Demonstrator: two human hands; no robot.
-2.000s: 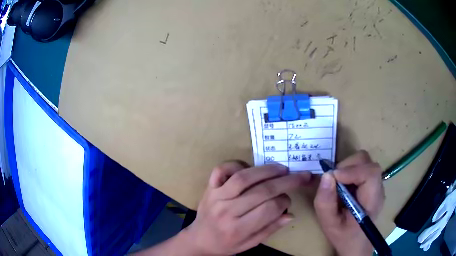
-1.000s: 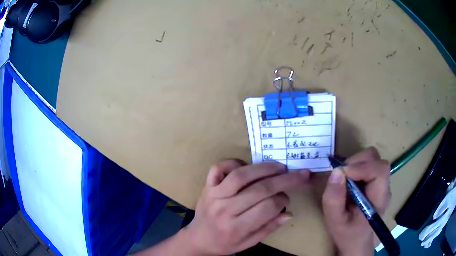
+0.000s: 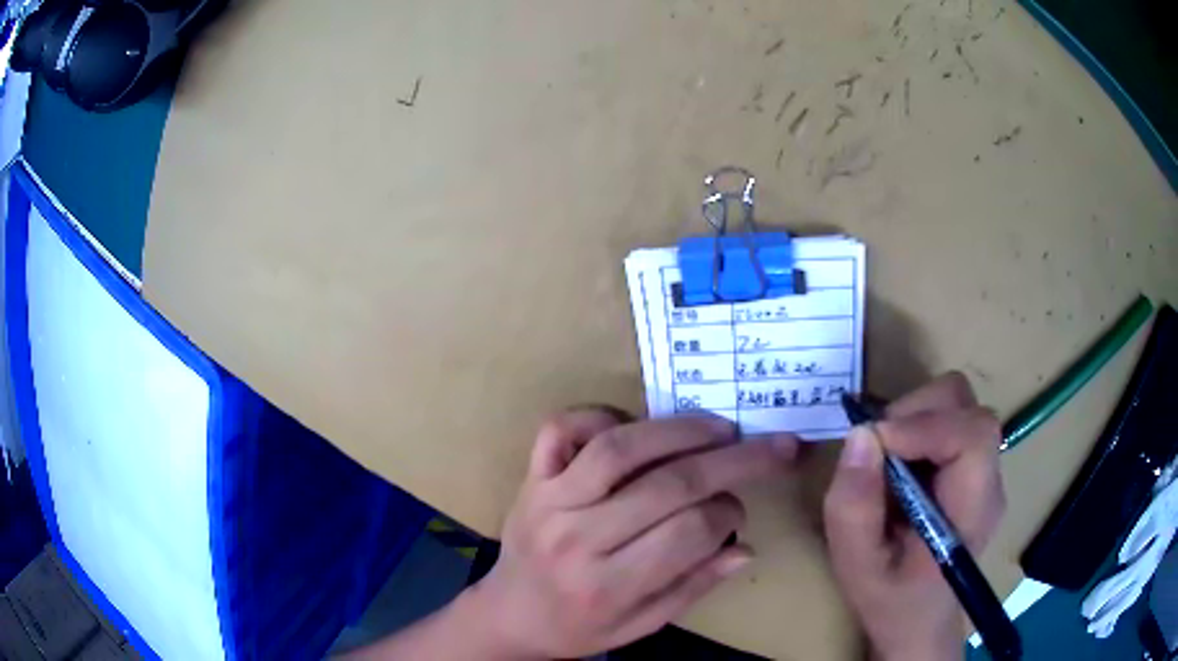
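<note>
A stack of white batch tag slips point(image 3: 801, 338) with a printed table and handwriting lies on the tan cardboard sheet point(image 3: 388, 258). A blue binder clip point(image 3: 736, 267) with silver wire handles grips its top edge. My left hand point(image 3: 633, 529) is bare and rests over the lower left edge of the slips, fingers bent and pressing on them; its palm side is hidden. My right hand point(image 3: 924, 517) is bare and holds a black marker pen point(image 3: 940, 542), its tip at the right end of the lowest handwritten row.
Black headphones point(image 3: 97, 52) lie at the top left. A blue bin point(image 3: 213, 491) with a white liner stands at the left. At right are a green pen point(image 3: 1079, 372), a flat black slab point(image 3: 1098, 458) and white gloves point(image 3: 1137, 562). Pen marks cover the cardboard's upper right.
The marker tip has moved right along the row, and more handwriting shows there. The slips appear slightly further left and up in view. My left hand stays on the slips.
</note>
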